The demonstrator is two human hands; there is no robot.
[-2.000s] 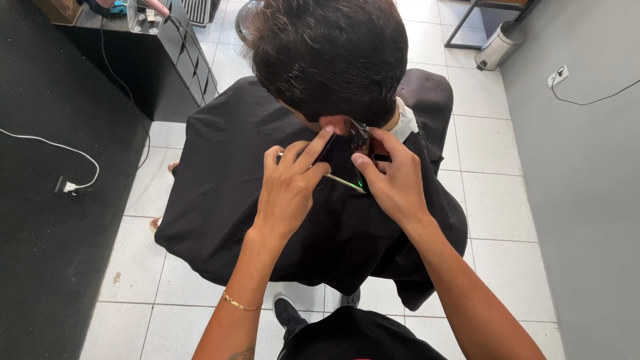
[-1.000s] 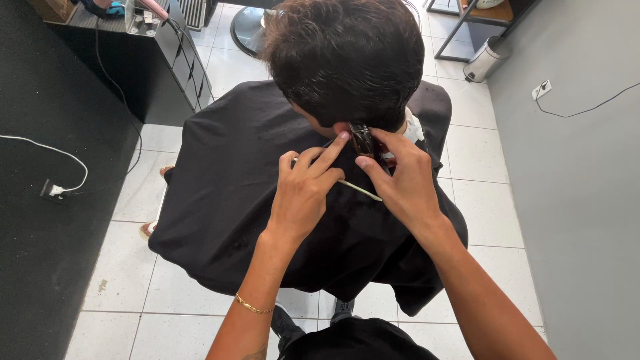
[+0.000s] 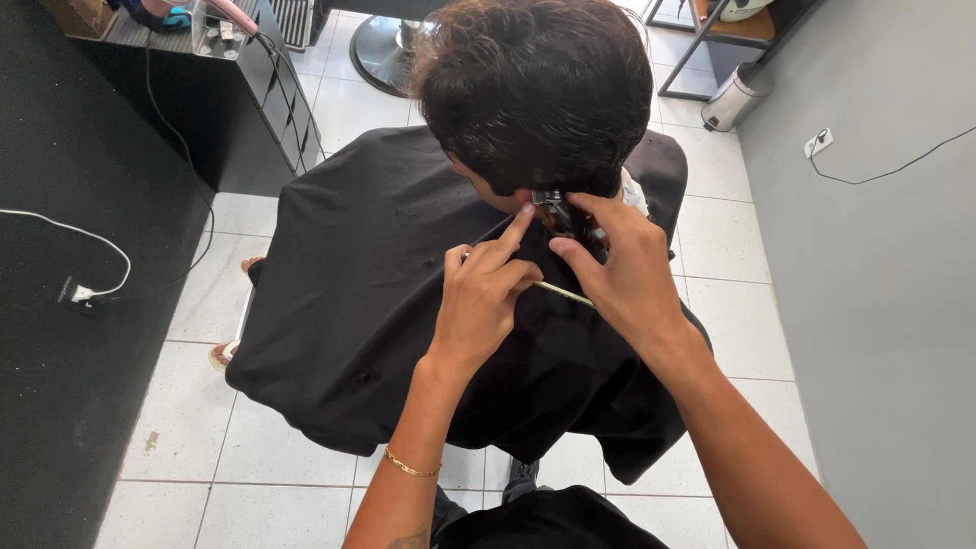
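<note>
A person with dark hair point(image 3: 534, 99) sits under a black barber's cape point(image 3: 366, 252), head bent forward, with white material at the neck. My right hand point(image 3: 633, 267) grips a dark hair clipper point(image 3: 560, 217), its metal blade against the hair beside the ear. My left hand point(image 3: 484, 297) has its index finger extended to the ear, near the blade. Between its other fingers it holds a thin pale stick-like thing, perhaps a comb point(image 3: 564, 293), which points toward my right wrist. The far end of that thing is hidden.
At the upper left stands a dark drawer cabinet point(image 3: 259, 84) with a clear holder and cords. A round metal chair base point(image 3: 377, 57) is behind the person. A pedal bin point(image 3: 736, 97) and a metal-framed shelf point(image 3: 705, 46) stand upper right, near the grey wall point(image 3: 877, 252).
Both hands have stayed close to the ear, the clipper remaining in my right hand. The view has shifted slightly.
</note>
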